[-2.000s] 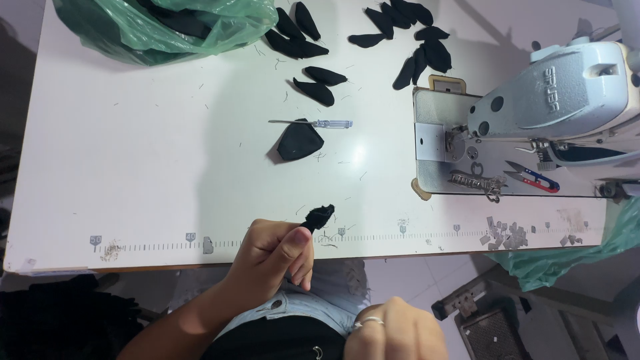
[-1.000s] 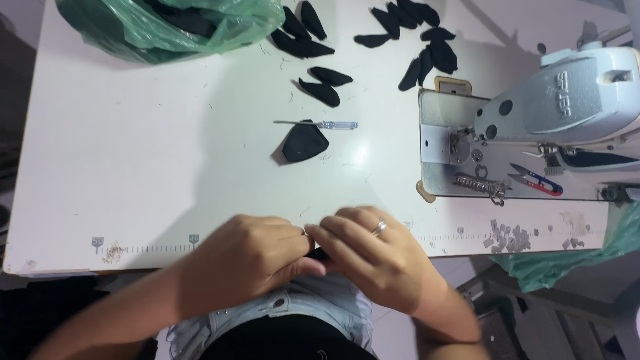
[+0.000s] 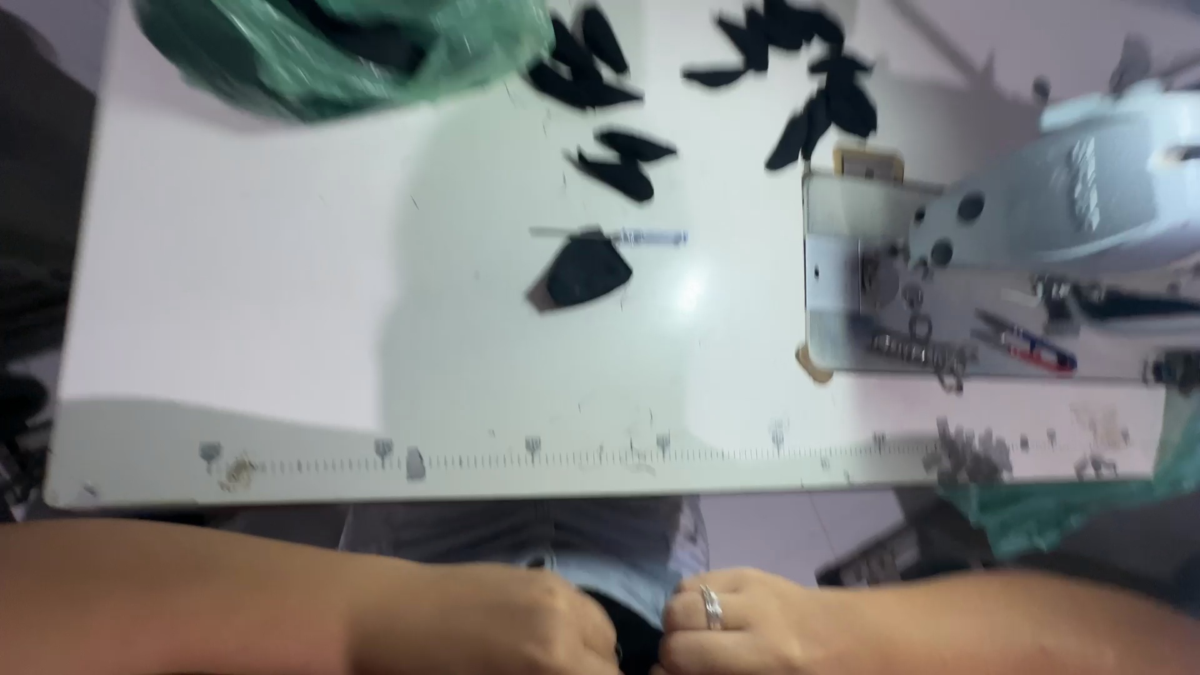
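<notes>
Near the bottom of the view, below the table edge, my left hand (image 3: 525,614) and my right hand (image 3: 736,619) are closed and face each other. Black cloth (image 3: 637,639) shows between them; whether it is a held piece or my clothing I cannot tell. The right hand wears a ring. On the white table a rounded black fabric piece (image 3: 591,270) lies under a small screwdriver with a clear handle (image 3: 654,237). Several narrow black fabric pieces (image 3: 614,173) lie farther back.
A green plastic bag (image 3: 469,56) with black cloth inside sits at the back left. On the right stands a sewing machine (image 3: 1050,202), with red and blue thread snips (image 3: 1027,339) on its bed. A printed ruler scale (image 3: 487,459) runs along the table's front edge (image 3: 281,502).
Two seconds ago my left hand held a small black piece above the table edge. The hands came together there, then moved down below the edge and slightly apart.
</notes>
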